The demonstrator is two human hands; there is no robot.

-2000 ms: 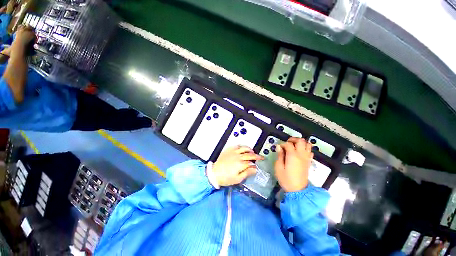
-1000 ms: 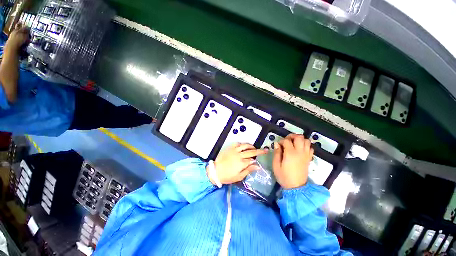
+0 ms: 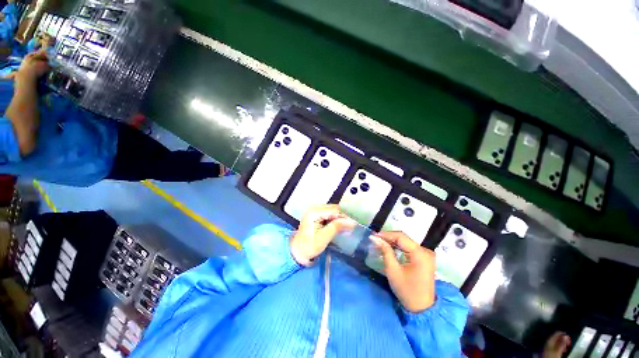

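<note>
A black foam tray [image 3: 280, 210] holds a row of five phones with pale backs, camera circles at the far end. My left hand [image 3: 319, 234] and my right hand [image 3: 406, 268] are over the tray's near edge, by the third and fourth phones. A thin, shiny clear film [image 3: 358, 235] is stretched between my fingertips, one end pinched in each hand. The fourth phone [image 3: 409, 218] shows its camera end behind my right hand; its near end is partly hidden. The fifth phone [image 3: 459, 253] lies right of it.
A second tray with phones [image 3: 429, 189] shows behind the first. Another five-phone tray [image 3: 553, 163] is on the green surface at far right. A whitish wad [image 3: 516, 226] lies right of the trays. A person in blue [image 3: 63, 140] handles clear blister trays [image 3: 115, 59] at left.
My hands have moved off the fourth phone's camera area towards me, and film now spans between them. The far tray has shifted right in view. A hand shows at the lower right.
</note>
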